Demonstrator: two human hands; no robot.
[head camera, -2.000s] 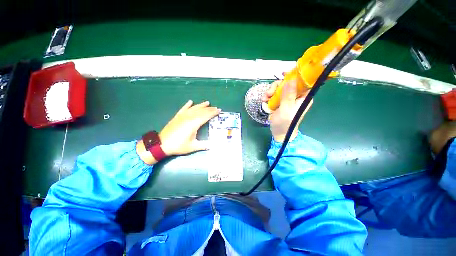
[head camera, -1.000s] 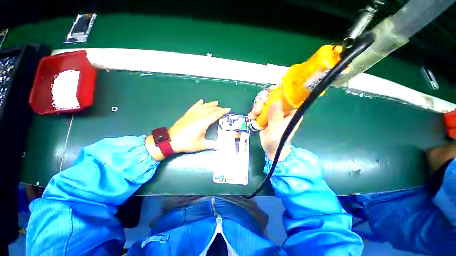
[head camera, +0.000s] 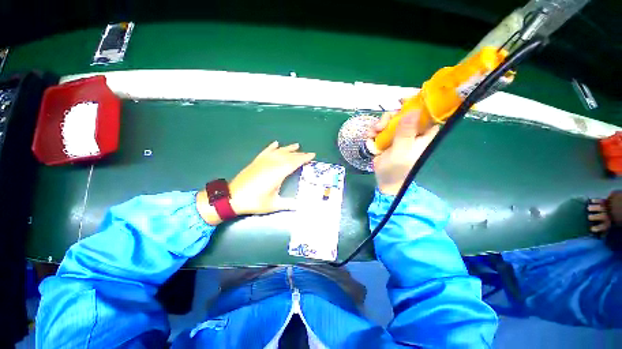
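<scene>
The phone assembly (head camera: 317, 215), a flat silvery-white rectangle, lies on the green bench in front of me, its circuit-board end away from me. My left hand (head camera: 269, 178) rests at its left edge with fingers spread, fingertips touching its far left corner. My right hand (head camera: 404, 151) is closed around the yellow-orange electric screwdriver (head camera: 443, 92). The screwdriver's tip is over the round grey speckled screw dish (head camera: 356, 142), right of the phone. Single screws are too small to see.
A red bin (head camera: 48, 129) with white parts stands left, beside a black tray (head camera: 15, 136). A white rail (head camera: 239, 87) borders the conveyor, which carries phones (head camera: 113, 43). The black cord (head camera: 436, 140) crosses my right forearm. Another person's hand (head camera: 600, 215) is at far right.
The screwdriver and my right hand have moved from the phone's far right corner back right to the screw dish. My left hand stays at the phone's left edge.
</scene>
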